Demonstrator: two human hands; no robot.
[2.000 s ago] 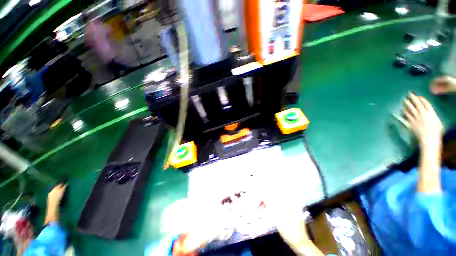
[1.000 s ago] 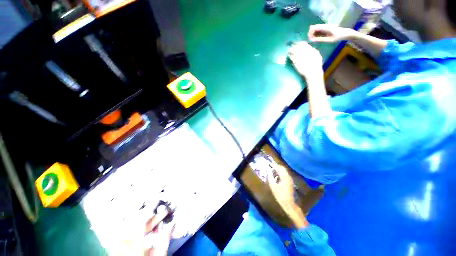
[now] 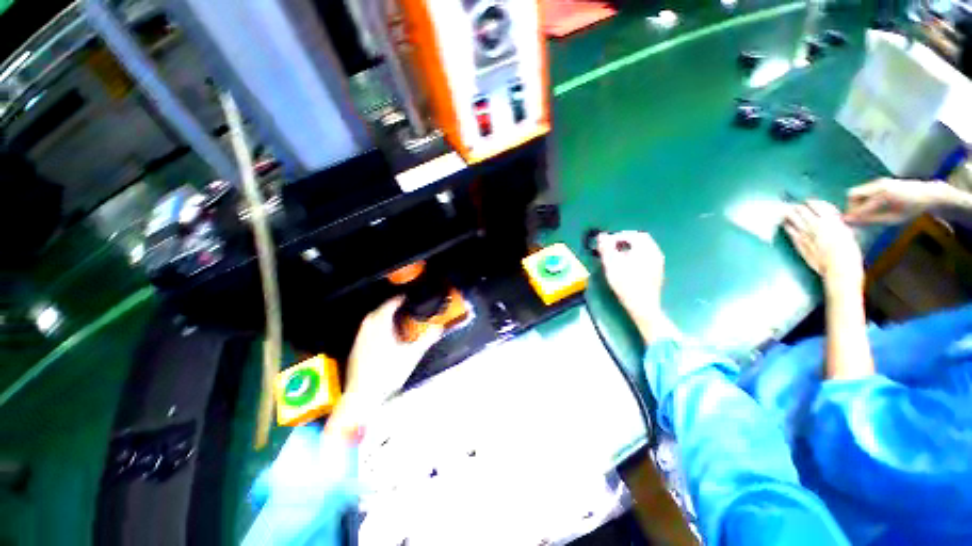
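My left hand (image 3: pixel 384 347) is at the press and holds a round black part (image 3: pixel 428 303) at the orange lower nest (image 3: pixel 453 311). Its fingers partly hide the nest. My right hand (image 3: pixel 634 272) is over the green bench, right of the right yellow button box (image 3: pixel 555 273). A small black part (image 3: pixel 594 240) is at its fingertips; the exact grip is blurred. The white work sheet (image 3: pixel 501 427) lies in front of the press with a few dark specks on it.
The left button box (image 3: pixel 308 389) is beside my left wrist. A pale hose (image 3: pixel 261 256) hangs left of the press. A black tray (image 3: pixel 160 395) holds round parts at left. A coworker's hands (image 3: pixel 826 240) are at right. Several black parts (image 3: pixel 789 123) lie farther along.
The view has swung back left. My left hand has moved from the sheet to the press nest with a black part. My right hand has left the parts box for the bench beside the press.
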